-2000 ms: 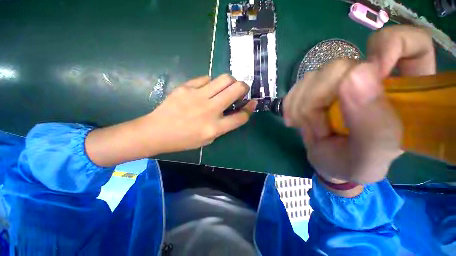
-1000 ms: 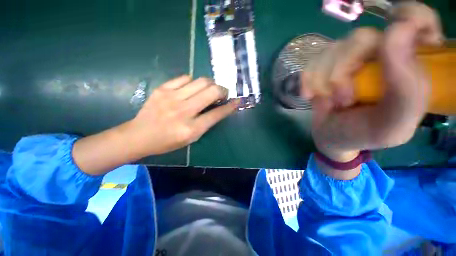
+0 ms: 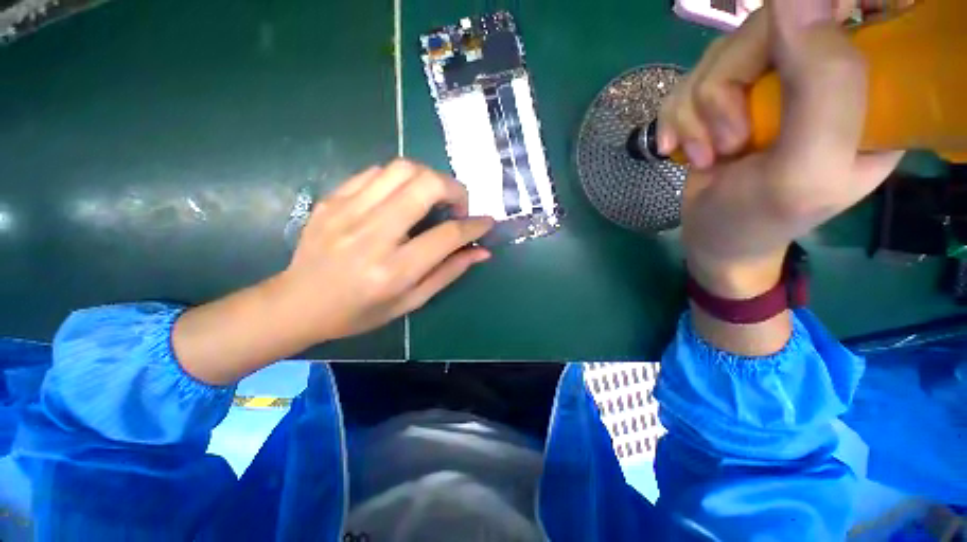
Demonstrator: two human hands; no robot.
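Observation:
The open phone assembly [image 3: 470, 138] lies slightly tilted on the green mat, dark mainboard at the top and silvery-white middle with dark strips. My left hand [image 3: 371, 249] has its fingertips at the phone's lower left corner, partly hiding it; a dark patch shows between the fingers, unclear what. My right hand [image 3: 779, 138] is shut around the orange electric screwdriver [image 3: 907, 90]. Its dark nose is over the round, perforated screw tray [image 3: 626, 188], right of the phone. Small screws glitter at the tray's upper part. The bit tip cannot be made out.
A pink-and-white device [image 3: 721, 11] is cut off by the top edge. Black objects [image 3: 917, 217] lie at the right of the bench. A pale seam [image 3: 401, 127] runs along the mat left of the phone. A white slotted rack [image 3: 626, 408] shows below the bench edge.
The screwdriver nose has moved from the phone's lower end to the screw tray. The phone now lies tilted, its lower end angled right. My left hand stays at its lower corner.

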